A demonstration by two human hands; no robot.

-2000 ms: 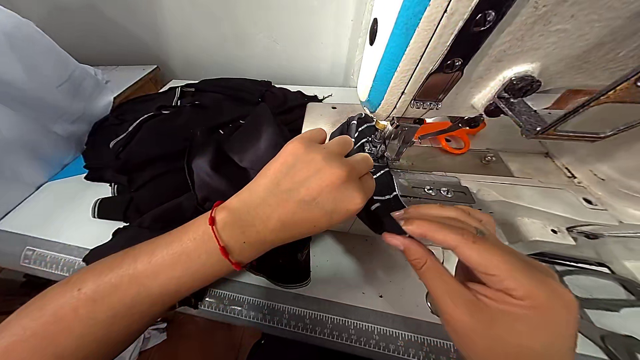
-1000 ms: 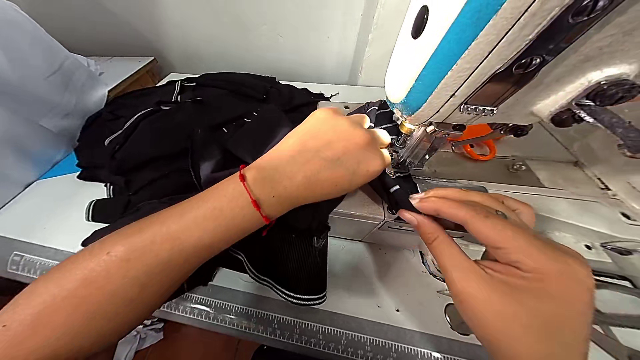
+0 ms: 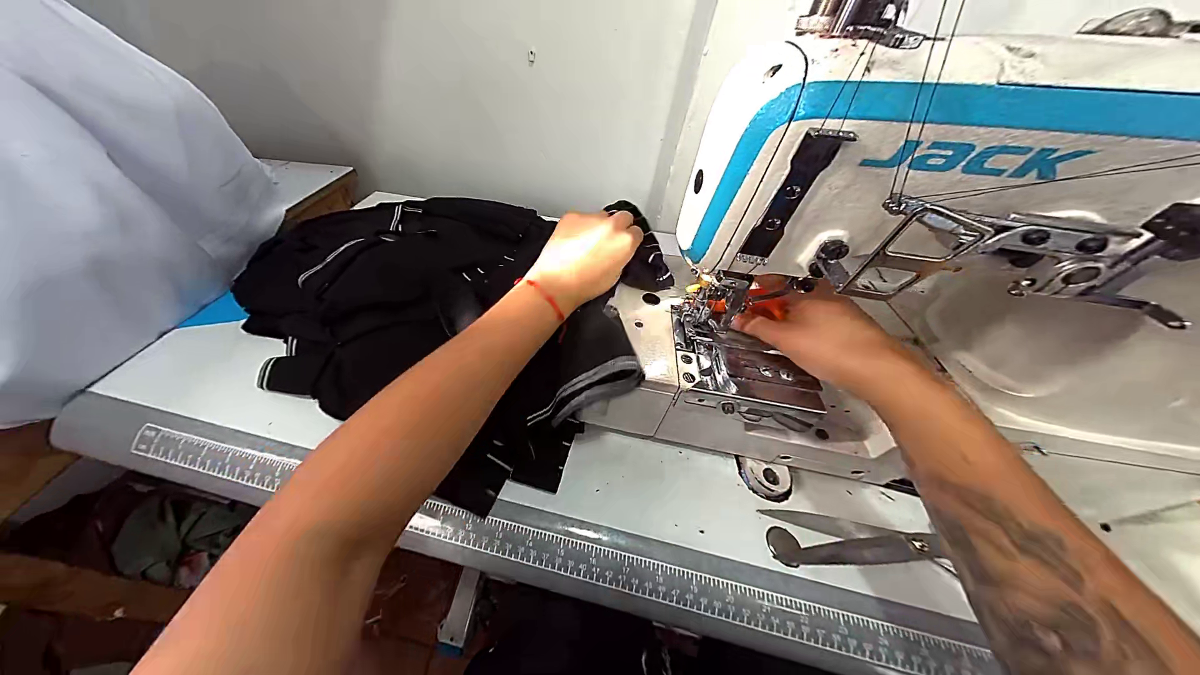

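A black garment with white-striped edges (image 3: pixel 375 300) lies heaped left of the Jack sewing machine (image 3: pixel 937 159). My left hand (image 3: pixel 591 253), with a red string bracelet at its wrist, grips a striped part of the garment just left of the presser foot (image 3: pixel 731 305). My right hand (image 3: pixel 811 333) is behind and right of the presser foot, at the orange-handled thread snips (image 3: pixel 769 298); its fingers are partly hidden, so whether they are closed on the snips cannot be told.
Large metal scissors (image 3: pixel 862 548) lie on the table right of centre. A ruler strip (image 3: pixel 600 562) runs along the front edge. White cloth (image 3: pixel 112 216) hangs at the left, and a wall stands behind the table.
My right hand has left the striped fabric and moved to the orange snips behind the presser foot. My left hand has drawn the fabric leftward, away from the needle area. The view has shifted.
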